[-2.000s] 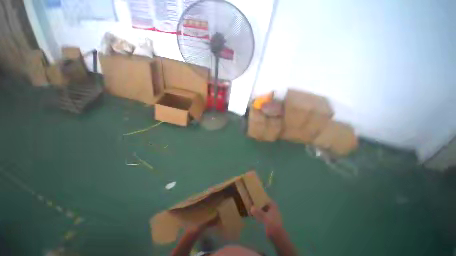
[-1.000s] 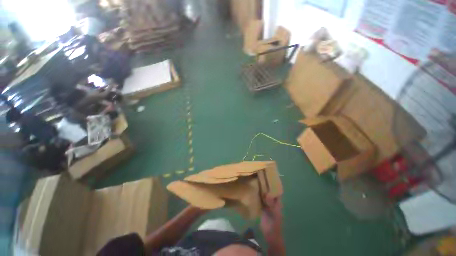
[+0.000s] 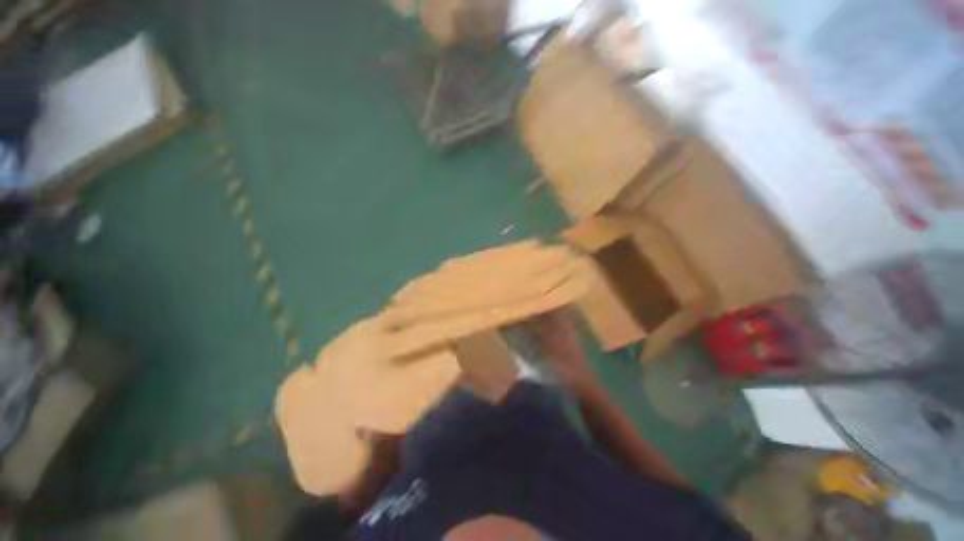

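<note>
Several brown die-cut cardboard blanks (image 3: 412, 338) are held as a loose fanned bundle in front of my body, above the floor. Their rounded ends hang at the lower left. My left hand (image 3: 378, 465) is at the bundle's lower left edge, mostly hidden and blurred. My right hand (image 3: 555, 336) holds the bundle's right end from below; its fingers are partly hidden by the card.
An open-topped carton (image 3: 618, 291) stands at the right, by large brown cartons (image 3: 592, 137) along the wall. A pedestal fan (image 3: 898, 359) is at the right. A slatted trolley (image 3: 465, 100) is ahead. A white sheet (image 3: 95, 111) lies at upper left, near floor tape (image 3: 248, 227).
The view has turned and tilted down. The bundle is raised closer to me and is spread out more, reaching lower left. Both hands still hold it.
</note>
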